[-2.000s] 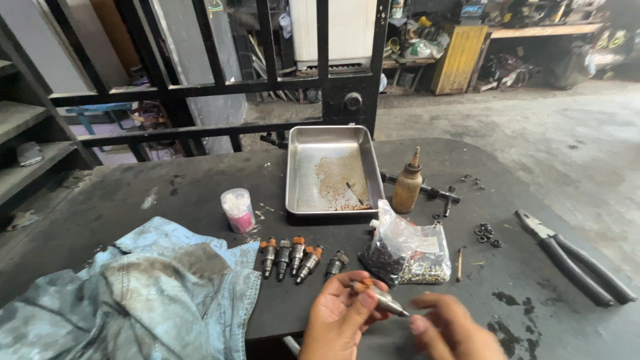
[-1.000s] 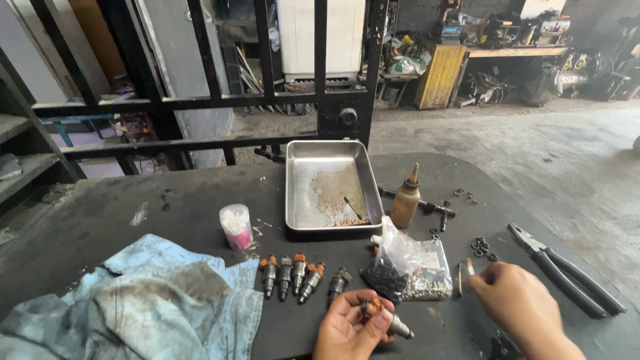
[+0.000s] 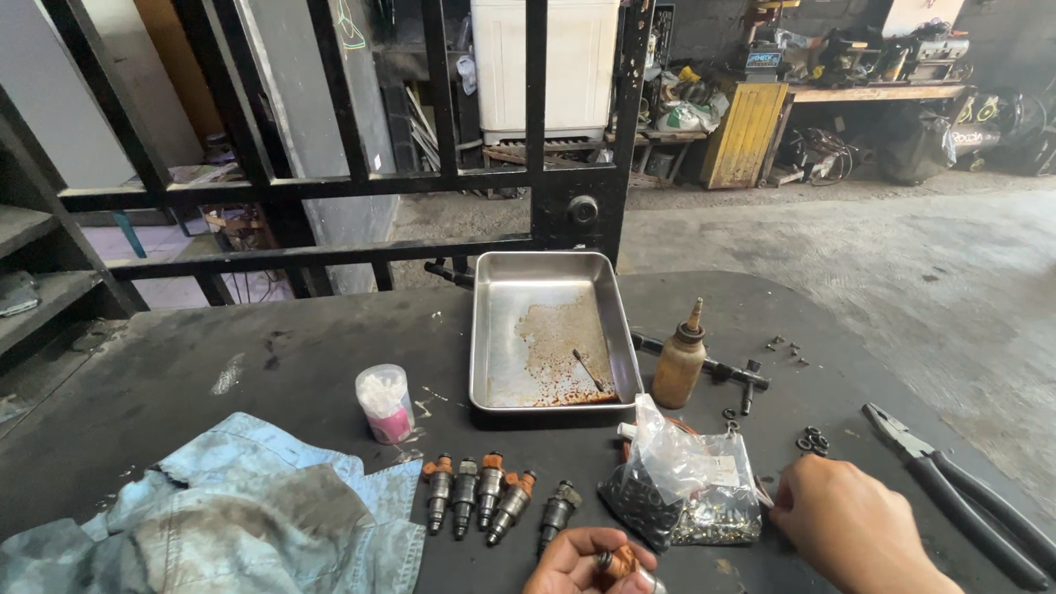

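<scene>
My left hand (image 3: 582, 565) holds a fuel injector (image 3: 623, 565) with an orange top at the bottom edge of the view. Just right of the clear plastic bags of small parts (image 3: 714, 495), my right hand (image 3: 850, 516) has its fingers bent down around the end of a thin pale stick (image 3: 764, 497). Several more injectors (image 3: 490, 487) lie side by side left of the bags, and one darker injector (image 3: 559, 513) lies nearest my left hand. Black O-rings (image 3: 813, 439) rest on the table just beyond my right hand.
A steel tray (image 3: 480, 346) with brown residue stands mid-table, beside an oil bottle (image 3: 680, 367) and a black metal rail (image 3: 742, 375). Pliers (image 3: 949, 478) lie at right. A tub of cotton swabs (image 3: 384, 404) and a stained blue cloth (image 3: 272, 503) are at left. A black gate (image 3: 569, 186) stands behind.
My right hand has moved away from the injector to the right side of the bags. My left hand still holds the injector and now sits lower in the view.
</scene>
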